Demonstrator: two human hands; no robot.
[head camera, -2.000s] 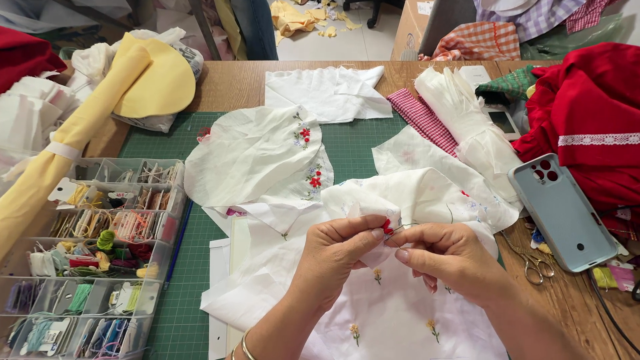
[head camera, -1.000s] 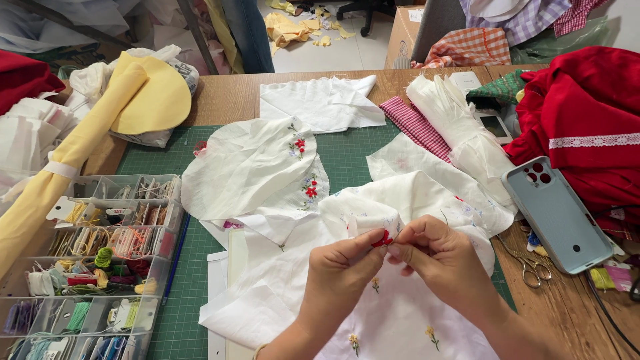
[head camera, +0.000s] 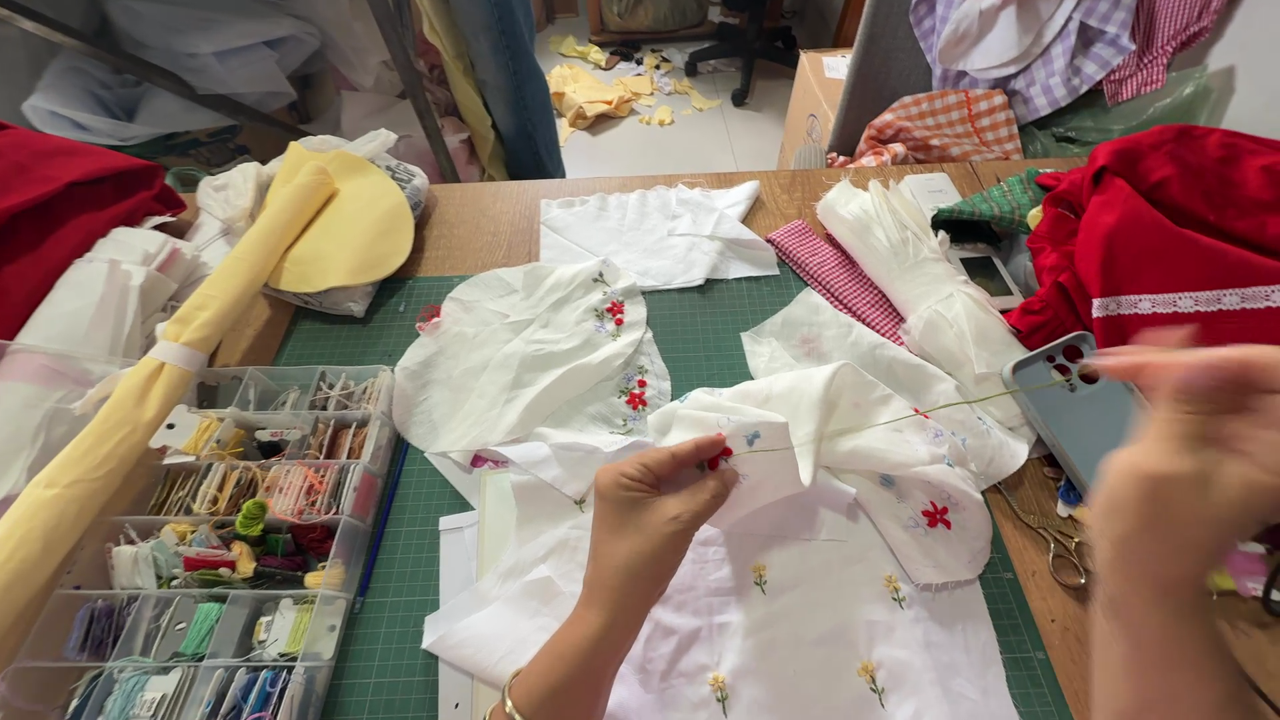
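My left hand (head camera: 655, 520) pinches the white embroidered cloth (head camera: 775, 420) beside a red stitched flower (head camera: 718, 456). From that spot a green embroidery thread (head camera: 925, 408) runs taut to my right hand (head camera: 1175, 450), which is blurred and raised at the right, over the grey phone (head camera: 1065, 400). The fingers of my right hand are together at the thread's end; a needle cannot be made out. Another white piece with red flowers (head camera: 520, 360) lies at the upper left of the cloth. White fabric with small yellow flowers (head camera: 800, 620) spreads below.
A compartment box of floss (head camera: 345, 520) stands at the left on the green cutting mat (head camera: 400, 600), near a rolled yellow cloth (head camera: 120, 450). Gold scissors (head camera: 1060, 550) lie at the right. Red fabric with lace (head camera: 1180, 230) and a gathered white bundle (head camera: 920, 270) are at the upper right.
My right hand has moved away from my left hand to the right, drawing the green thread out long. My left hand still holds the cloth by the red flower.
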